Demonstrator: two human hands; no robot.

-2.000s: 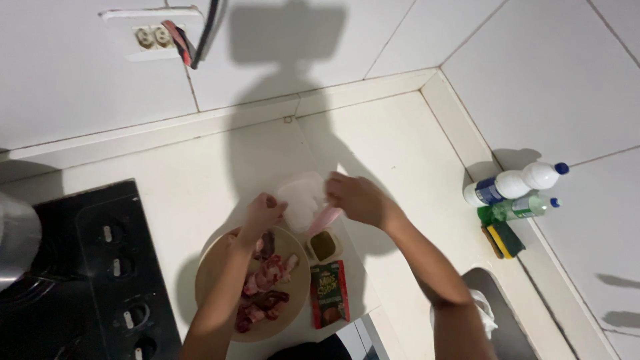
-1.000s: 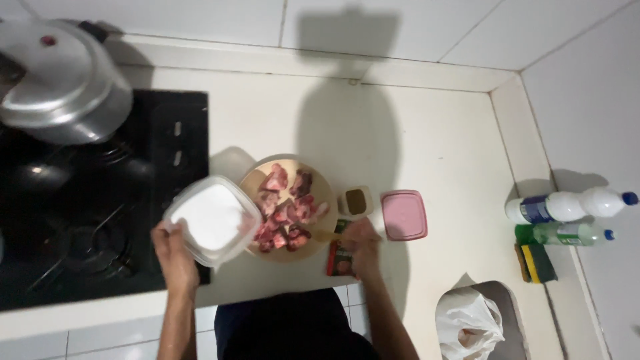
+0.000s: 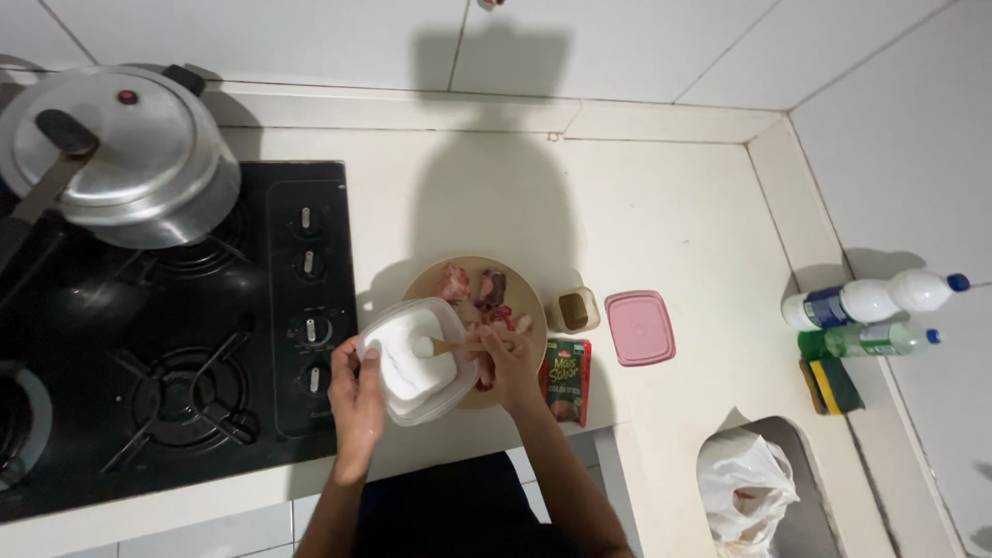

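Note:
My left hand (image 3: 358, 394) grips the side of a square clear plastic container (image 3: 422, 415) of white, salt-like powder (image 3: 399, 372), over the left part of a beige plate (image 3: 533, 298). Between the fingers of my right hand (image 3: 508, 360) is a small wooden spoon (image 3: 449, 346), its bowl at the powder. Raw meat pieces (image 3: 456, 283) lie on the plate, partly hidden by the container and my right hand. Right of the plate stand a small open tub of brown-green seasoning (image 3: 575, 310) and a pink square lid (image 3: 640, 328). A red and green seasoning packet (image 3: 566, 380) lies below the tub.
On the left, a black gas cooktop (image 3: 294, 415) carries a metal pressure cooker (image 3: 132, 155). At the right wall lie a white bottle (image 3: 864, 302), a green bottle (image 3: 876, 339) and sponges (image 3: 831, 386). A white plastic bag (image 3: 744, 484) sits in the sink (image 3: 810, 496).
The pink lid, in my hands two seconds ago, lies on the counter since the middle frame. My right hand has moved from beside the small tub to the powder container with the spoon.

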